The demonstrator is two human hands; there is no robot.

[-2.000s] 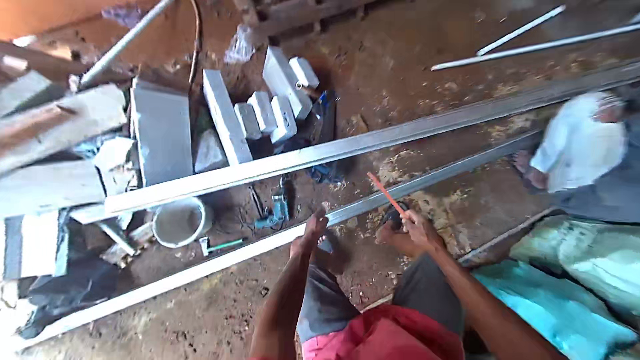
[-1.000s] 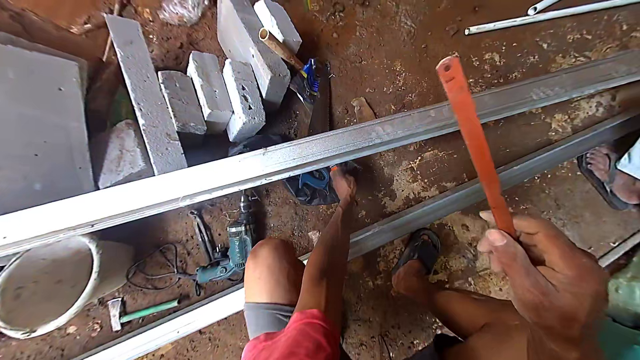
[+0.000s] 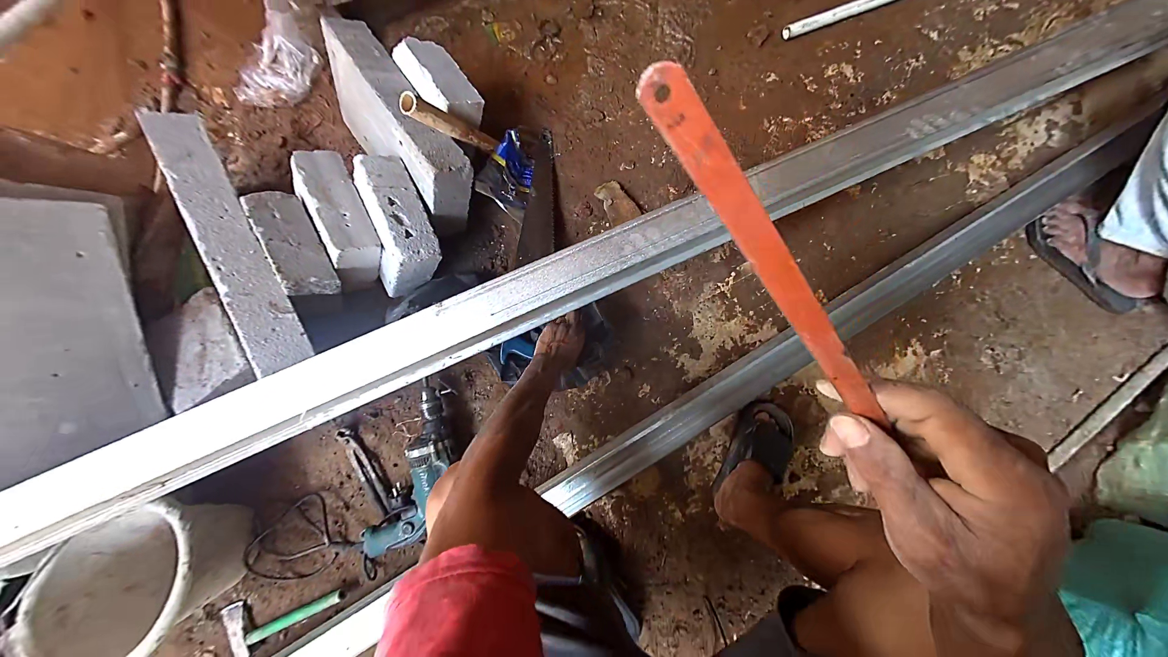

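My right hand (image 3: 949, 484) grips the lower end of an orange hacksaw blade (image 3: 753, 228) between thumb and fingers, its holed end pointing up and left. My left hand (image 3: 559, 336) reaches down beside the long metal channel (image 3: 511, 306), at a dark bag (image 3: 593, 342) with blue parts. The channel and the bag hide part of its fingers, so its grip cannot be made out. A second metal channel (image 3: 675, 406) lies nearer my feet. Beyond the first channel are a handsaw (image 3: 538, 201) and a tool with a wooden handle (image 3: 447, 120).
Several pale lightweight blocks (image 3: 342, 219) stand at the upper left. A corded power drill (image 3: 424, 484), a bucket (image 3: 100, 584) and a hammer with a green handle (image 3: 292, 618) are at the lower left. Another person's sandalled foot (image 3: 1095, 246) is at the right. A white pipe (image 3: 835, 18) lies beyond.
Two seconds ago my left hand was near the nearer channel; a second ago it was down at the dark bag, where it still is. The orange blade was raised toward the view and remains in my right hand.
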